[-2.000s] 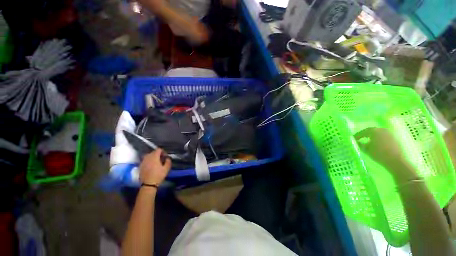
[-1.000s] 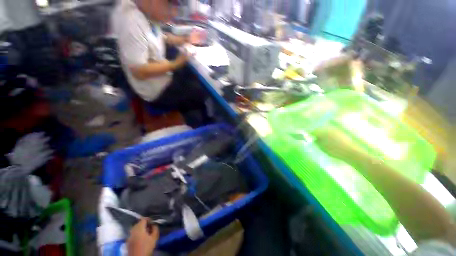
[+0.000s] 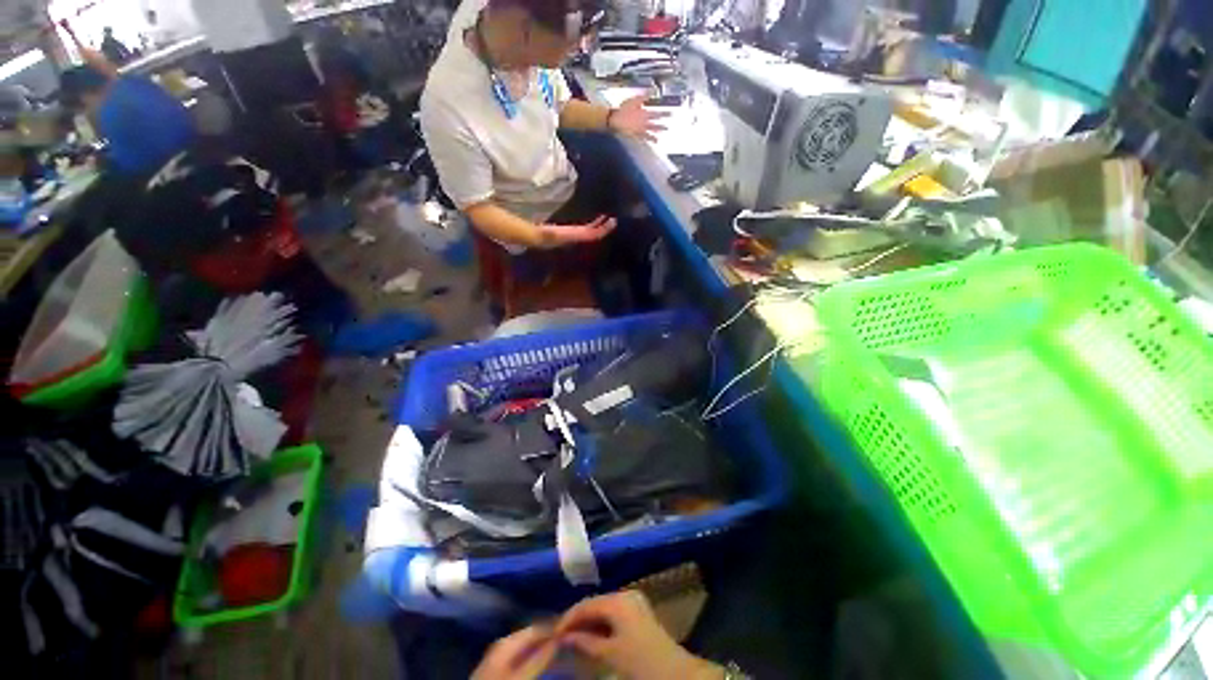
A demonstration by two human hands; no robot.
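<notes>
My left hand and my right hand are close together at the bottom centre, over the near side of the blue basket, partly cut off by the frame edge. Their fingers meet; whether something small is between them cannot be told. The blue plastic basket holds dark cloth pieces with pale strips and a small white label. White and blue material hangs over its left side. A large green basket lies on the table to the right, with neither hand on it.
A seated person is ahead with both hands raised, palms showing. A grey box with a fan, thin cables and clutter are on the blue-edged table. A grey-white fanned bundle and a small green basket are at left. Another person sits far left.
My right hand has left the green basket and come to my left hand at the bottom centre. My left hand has left the basket's left corner. The view has tilted up, showing the seated person.
</notes>
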